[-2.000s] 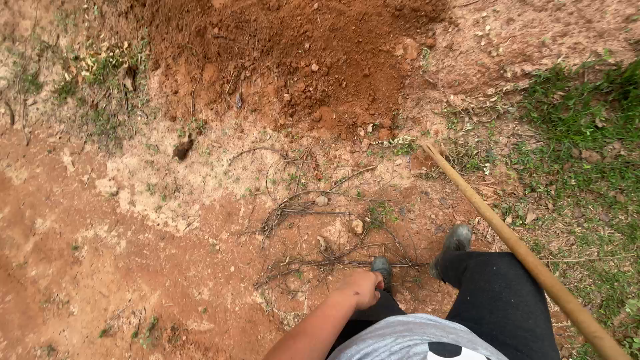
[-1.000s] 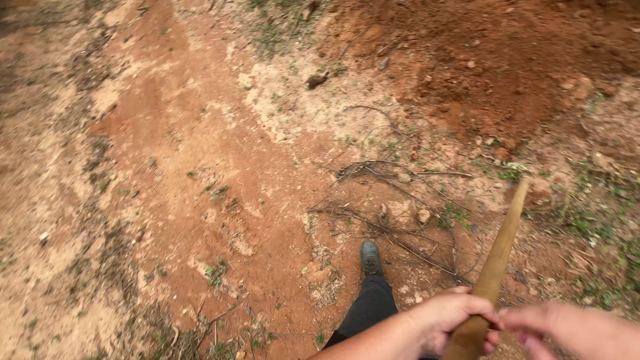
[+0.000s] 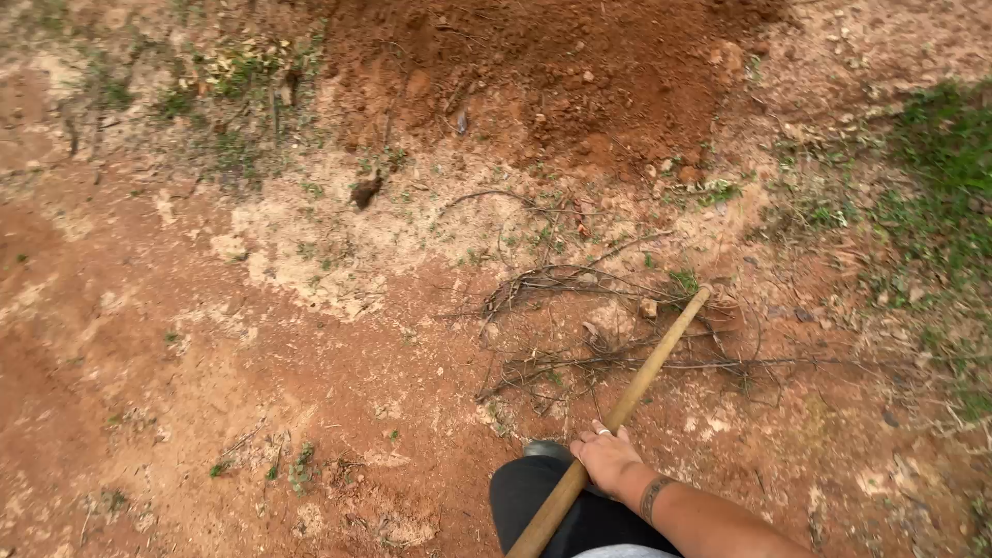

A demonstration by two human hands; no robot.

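A long wooden pole [image 3: 651,372] slants from the bottom edge up to the right, its far end over the dry twigs [image 3: 542,283]. My right hand [image 3: 608,461] reaches in from the lower right and is closed around the middle of its visible length. A ring shows on one finger and a patterned band on the wrist. The pole's near end runs out of the frame, across my dark trousers [image 3: 519,496]. My left hand is out of view.
Loose red soil [image 3: 589,85] is heaped at the top. Green grass [image 3: 945,147] grows at the right. A small dark clump [image 3: 366,191] lies on the pale ground, and a stone [image 3: 648,308] sits among the twigs near the shoe [image 3: 547,449].
One second ago both hands were on the pole; now only my right hand shows on it and my left hand has left the view. The view has swung across the ground.
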